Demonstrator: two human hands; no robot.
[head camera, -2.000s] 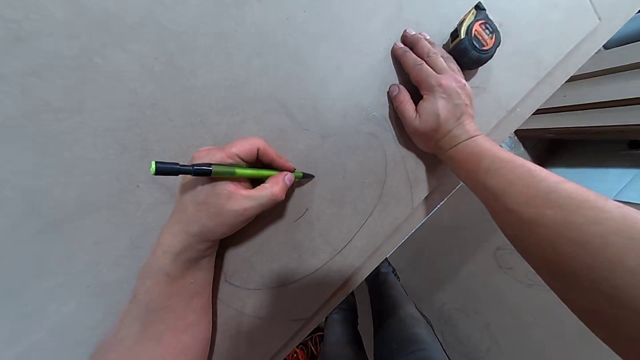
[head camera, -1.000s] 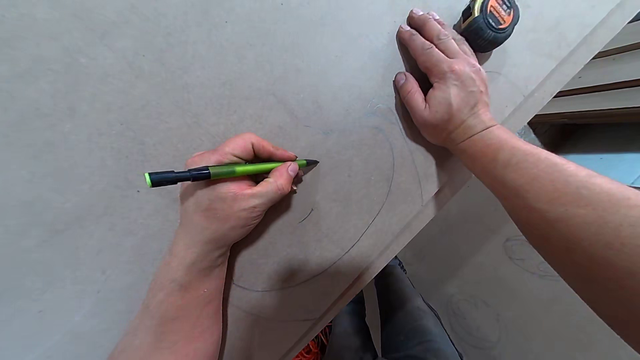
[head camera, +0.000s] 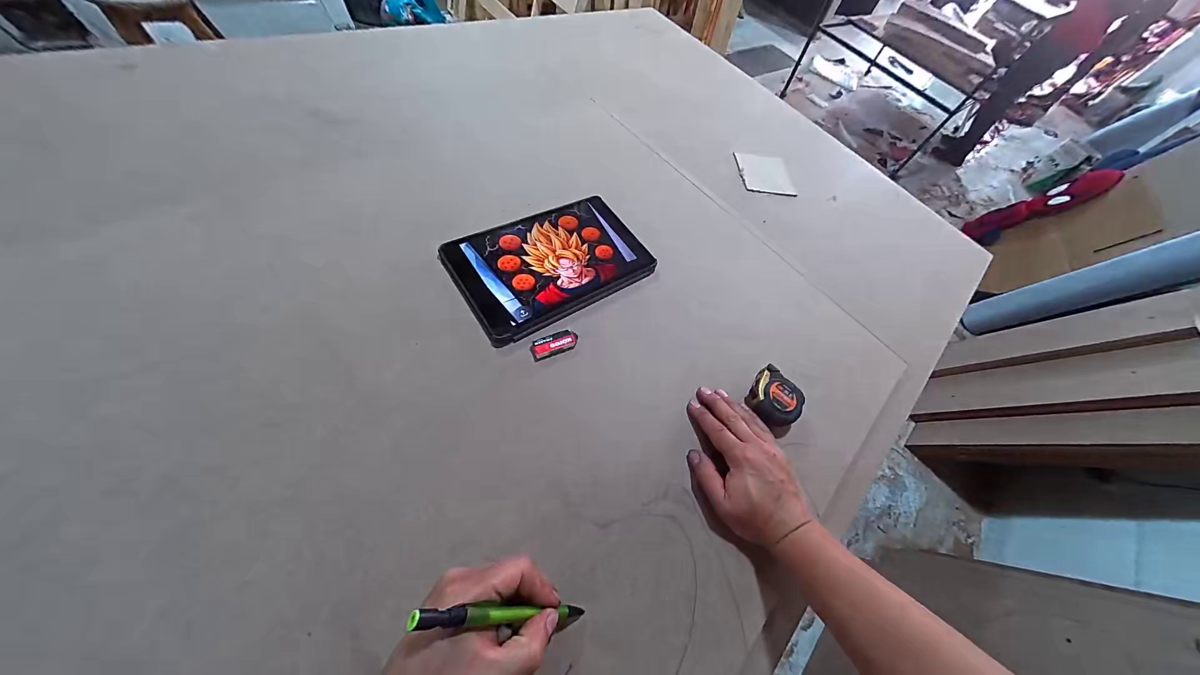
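Observation:
Between the fingertips of my left hand (head camera: 492, 614) is a green and black mechanical pencil (head camera: 497, 615), its tip pointing right, over or on the board. My right hand (head camera: 750, 469) lies palm down with nothing in it, beside a black and orange tape measure (head camera: 776, 397). Thin curved pencil lines (head camera: 695, 586) run across the large grey-brown board (head camera: 281, 422) between my hands. Farther up lies a tablet (head camera: 548, 267) showing a cartoon figure with spiky orange hair and orange balls. A small red and black eraser (head camera: 554, 345) sits just below the tablet.
A small pale square piece (head camera: 766, 174) lies near the board's upper right. A long straight line runs near the right edge. Off that side stand wooden slats (head camera: 1069, 375), a grey pipe (head camera: 1087, 281) and a black metal frame (head camera: 891, 75) above a cluttered floor.
The view has swung up, bringing the tablet and the far edge of the board into sight. My left hand still holds the pencil, and my right hand still rests by the tape measure.

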